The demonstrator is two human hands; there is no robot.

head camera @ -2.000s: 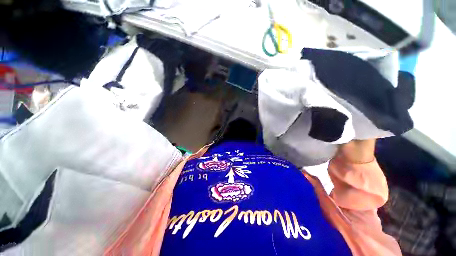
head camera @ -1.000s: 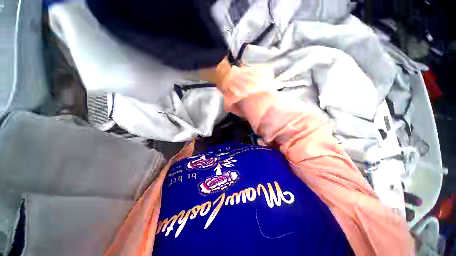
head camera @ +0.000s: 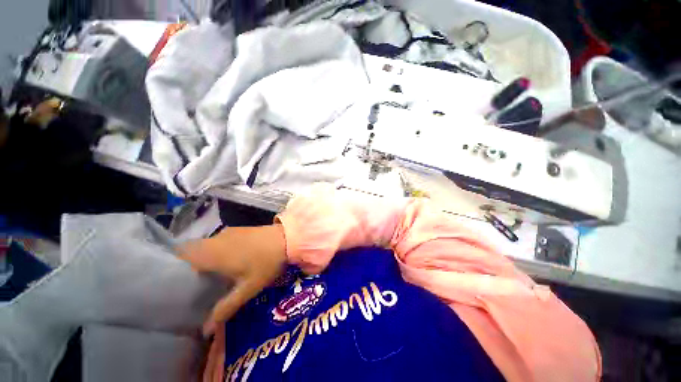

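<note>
Pale grey-white cloth pieces (head camera: pixel 142 283) hang at the lower left, over where my left arm lies. My left hand is not in view. My right hand (head camera: pixel 243 265) reaches across my body to this cloth. Its thumb points down, apart from the fingers, and the fingertips are blurred against the cloth, so I cannot tell whether they grip it. A heap of pale garment with dark piping (head camera: pixel 291 104) lies on the machine table, left of the needle area of a white sewing machine (head camera: pixel 478 145).
A white trough (head camera: pixel 549 45) with more cloth stands behind the machine. Dark thread cones (head camera: pixel 519 112) are behind the machine head. A small dark tool (head camera: pixel 502 225) lies in front of it on the table. Another machine (head camera: pixel 112 78) is at the upper left.
The view has swung, bringing the machine into sight. My right arm, earlier extended into the pale garments, now crosses my body to the cloth at left. The garment heap lies on the table.
</note>
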